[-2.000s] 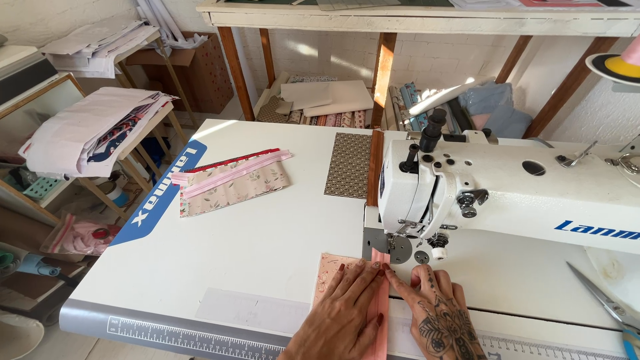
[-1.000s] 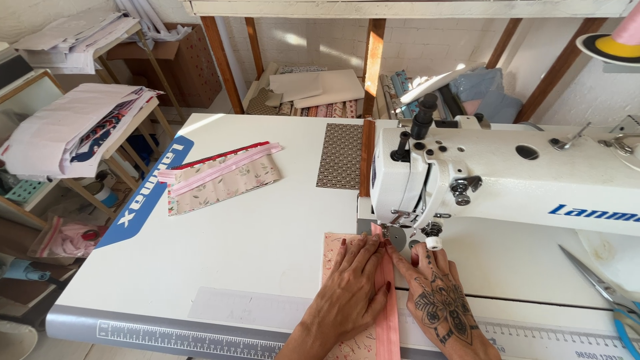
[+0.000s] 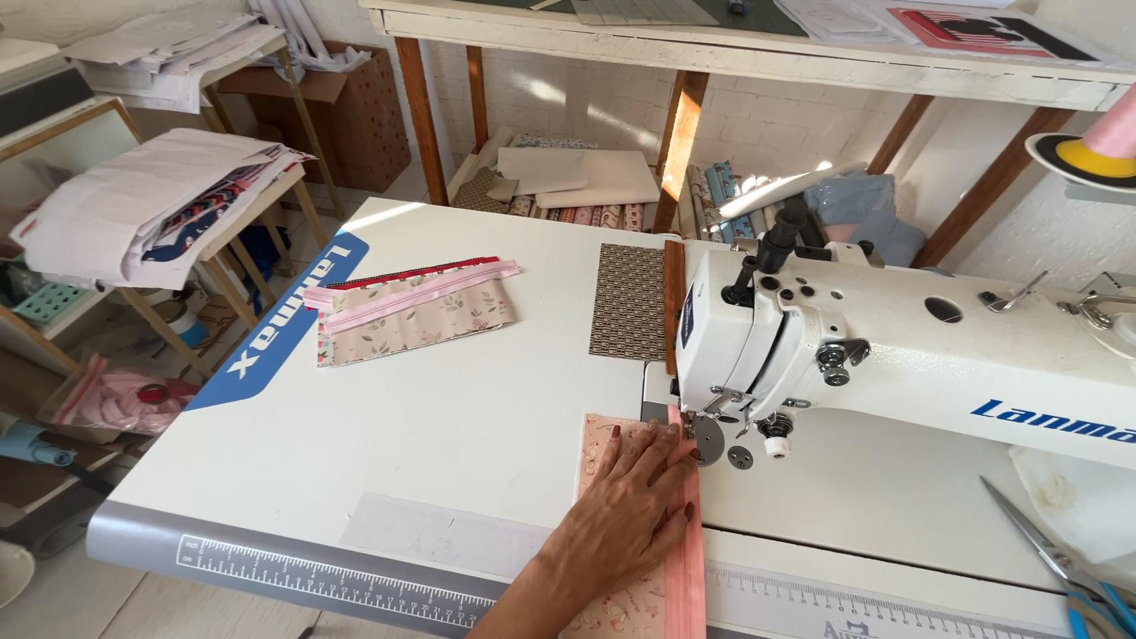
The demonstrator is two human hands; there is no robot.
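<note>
My left hand point(image 3: 626, 506) lies flat with spread fingers on a pink zipper tape point(image 3: 684, 568) and the pink printed fabric point(image 3: 612, 612) beneath it. The tape runs up along the fabric's right edge to the presser foot area of a white Lanmax sewing machine point(image 3: 887, 346); the needle itself is hard to make out. My right hand is out of the view. On the table's left part lies a floral fabric piece point(image 3: 426, 315) with a light pink zipper tape point(image 3: 422, 295) and a red strip along its top.
A brown patterned rectangle point(image 3: 627, 302) lies beside a wooden strip point(image 3: 674, 306) left of the machine head. Scissors point(image 3: 1056, 564) with blue handles rest at the right. A clear ruler point(image 3: 816, 603) lies along the front, and a stack of papers point(image 3: 151, 204) stands at left.
My right hand, earlier on the pink tape by the presser foot, has left the view. My left hand remains on the fabric and tape.
</note>
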